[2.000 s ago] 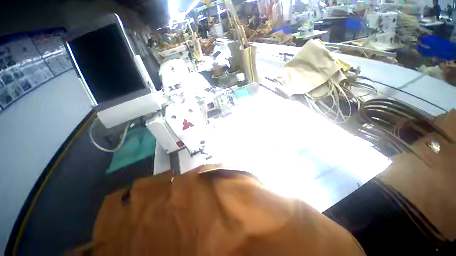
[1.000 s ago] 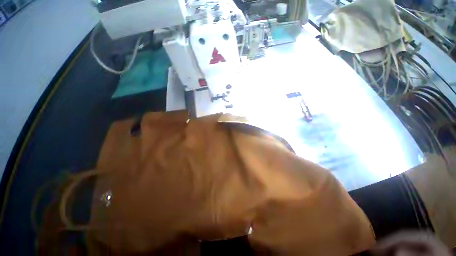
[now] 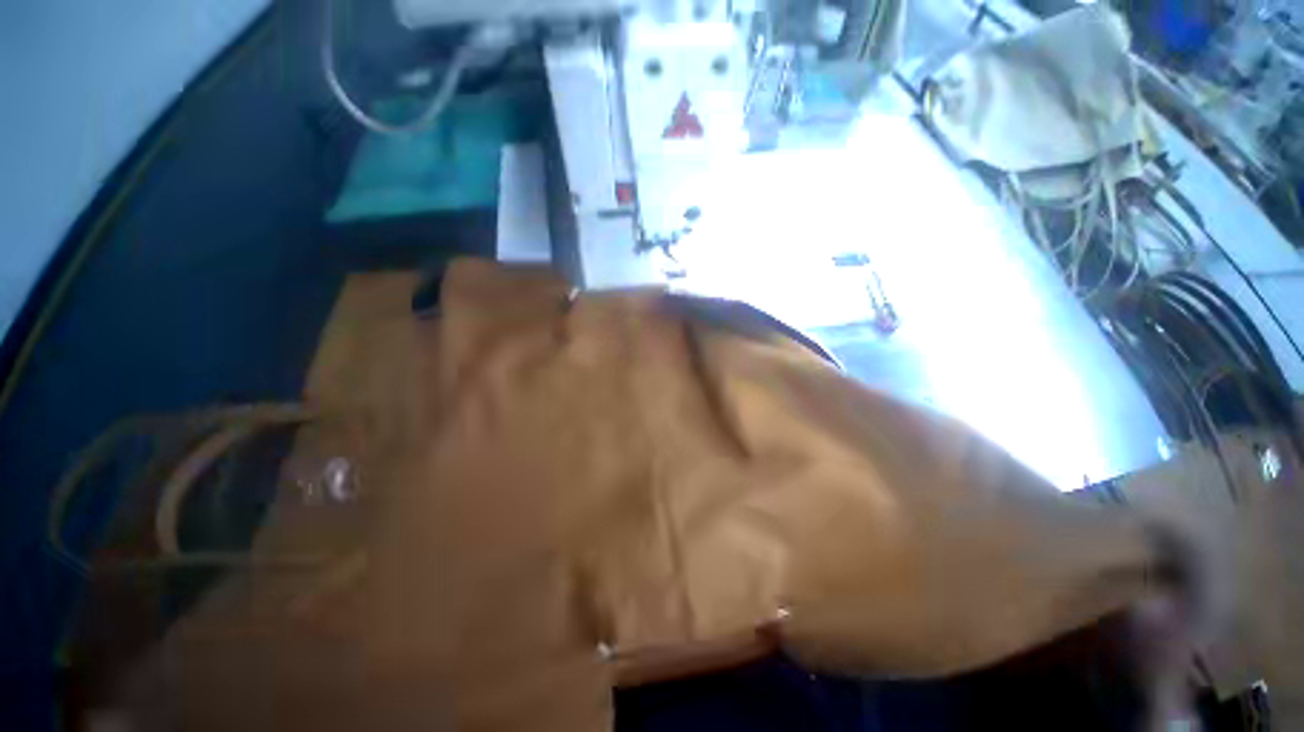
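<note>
A large tan-brown bag lies wrinkled across the front of the white sewing table and hangs over its front edge. Its looped handles stand off to the left, near a shiny snap. The bag's back edge lies just in front of the white sewing machine, near the needle area. My right hand is strongly blurred at the right; it appears closed on the bag's right end, fingers not clear. My left hand cannot be made out.
A small dark metal tool lies on the white tabletop. A beige cloth bundle with cords is at the upper right. Dark handles and brown bags are at the right. A teal cloth lies left behind the machine.
My right hand has come up from the bottom right edge to the bag's right end, which now stretches farther right. The view has shifted down; the control screen has left the picture.
</note>
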